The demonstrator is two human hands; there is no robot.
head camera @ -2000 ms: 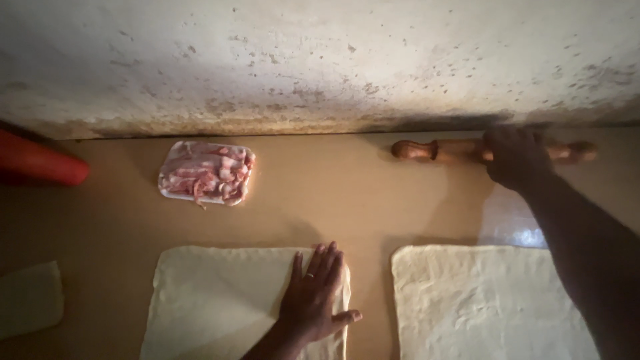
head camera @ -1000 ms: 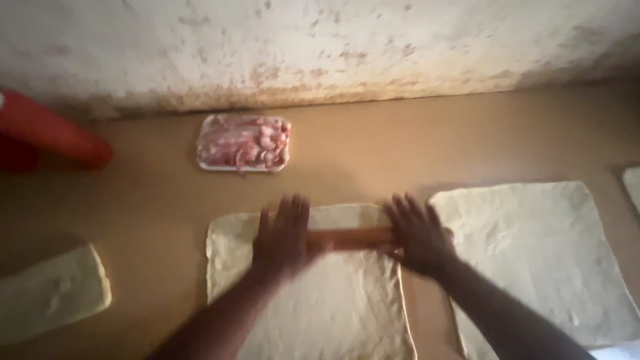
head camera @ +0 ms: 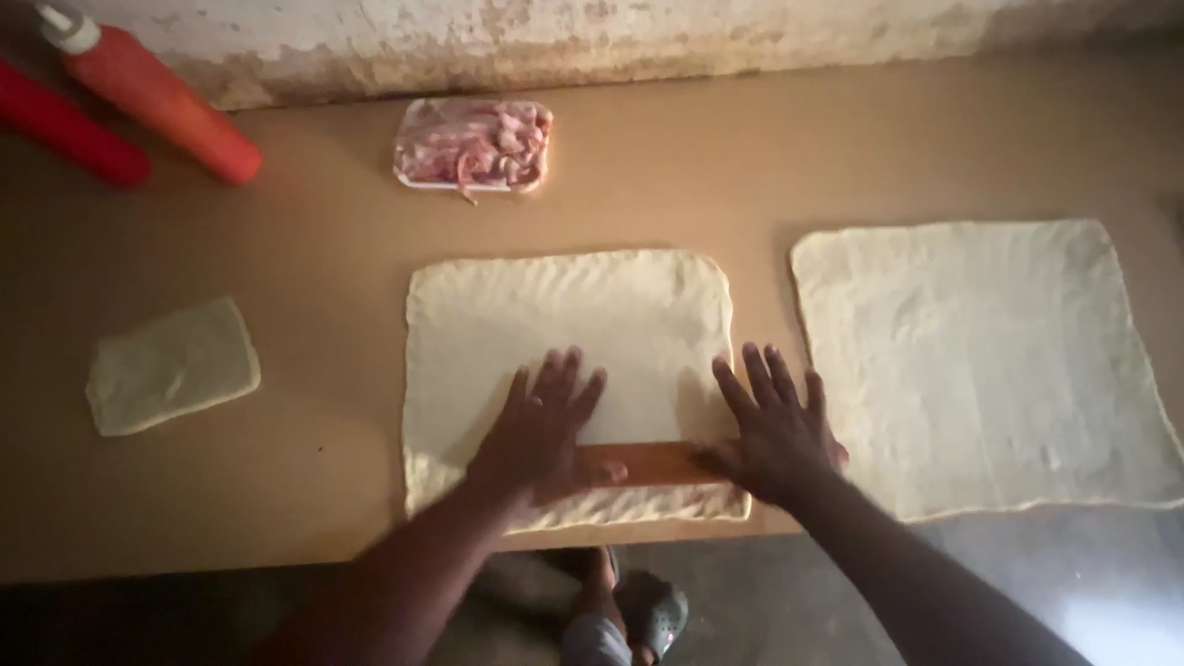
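A wooden rolling pin (head camera: 652, 464) lies across the lower part of the middle dough sheet (head camera: 564, 324). My left hand (head camera: 546, 430) presses flat on the pin's left part, fingers spread and pointing away from me. On its right end rests my right hand (head camera: 777, 425), also with spread fingers, beside the sheet's right edge. Both palms hide the ends of the pin. To the right lies a second large dough sheet (head camera: 980, 361), its surface slightly rippled. A small, thick piece of dough (head camera: 176, 370) is at the left.
A tray of raw sliced meat (head camera: 474, 146) stands near the stained wall (head camera: 601, 42). Red bottles (head camera: 171, 106), one with a pale cap, are at the upper left. The brown table (head camera: 305, 518) ends just below the middle sheet; a foot in a clog (head camera: 659, 610) shows on the floor.
Two seconds ago my right hand was on the rolling pin by the wall; a second ago both hands had it near the middle sheet's far edge. Now it has rolled toward me.
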